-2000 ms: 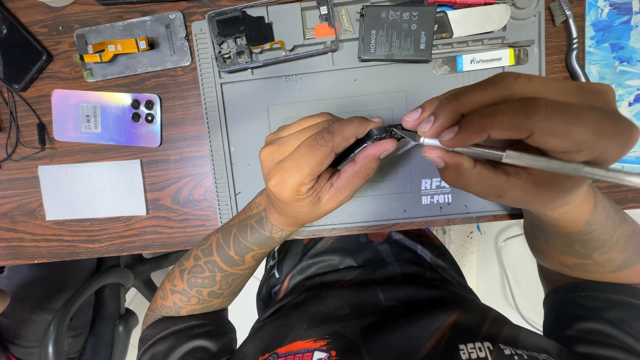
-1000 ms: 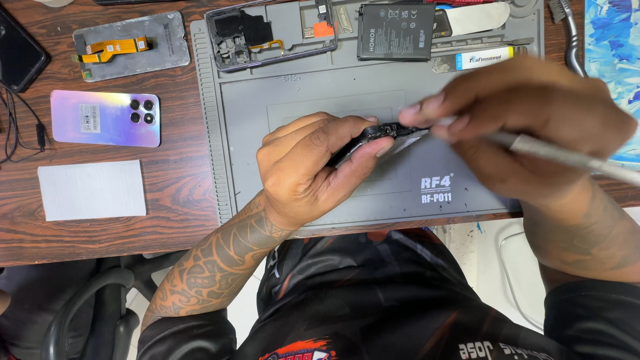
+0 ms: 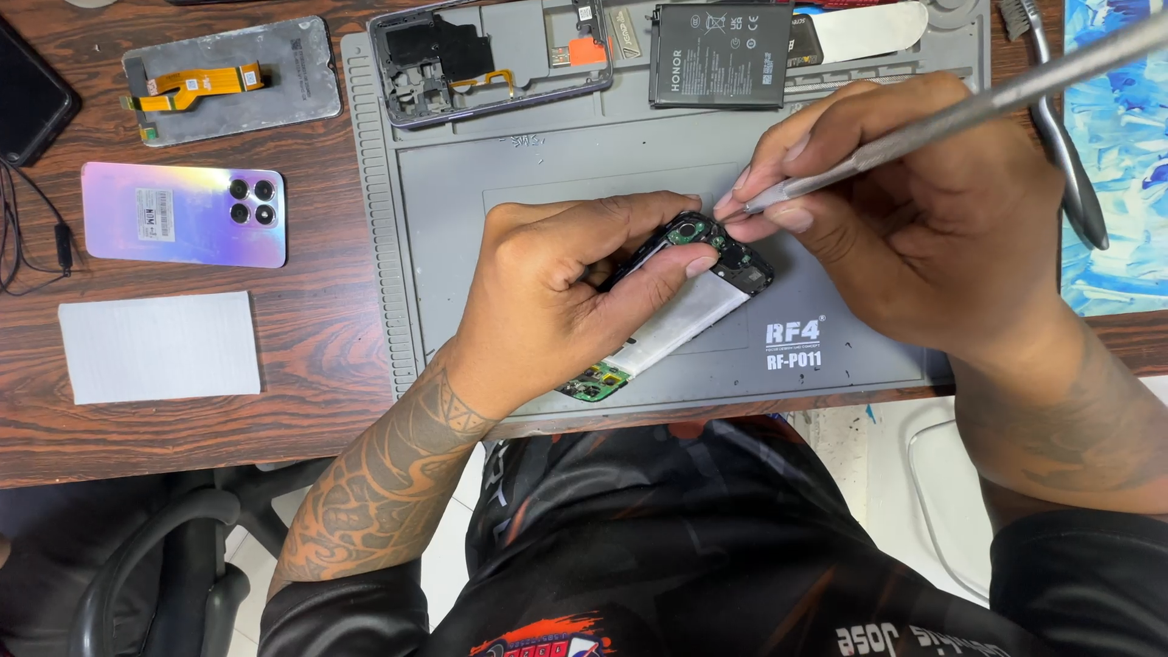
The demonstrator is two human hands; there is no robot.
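An opened smartphone (image 3: 691,321) with its silver battery and green circuit boards showing is tilted above the grey repair mat (image 3: 456,301). My left hand (image 3: 584,292) grips it by its edges, the thumb lying across its upper part. My right hand (image 3: 894,201) holds a slim metal hand tool (image 3: 912,132) with a knurled grip. The tool's tip is at the phone's top corner, by the camera area; whether it touches cannot be told. Fingers hide part of the phone's frame.
Along the mat's top lie a phone mid-frame (image 3: 511,114) and a loose battery (image 3: 721,57). At left are a screen panel with orange flex cables (image 3: 292,73), an iridescent back cover (image 3: 182,237) and a white pad (image 3: 160,351). A grey-handled brush (image 3: 1063,155) lies at right.
The phone has been turned so its inner face with battery and boards shows; before, it was seen nearly edge-on. The tool's rear end has swung upward in my right hand.
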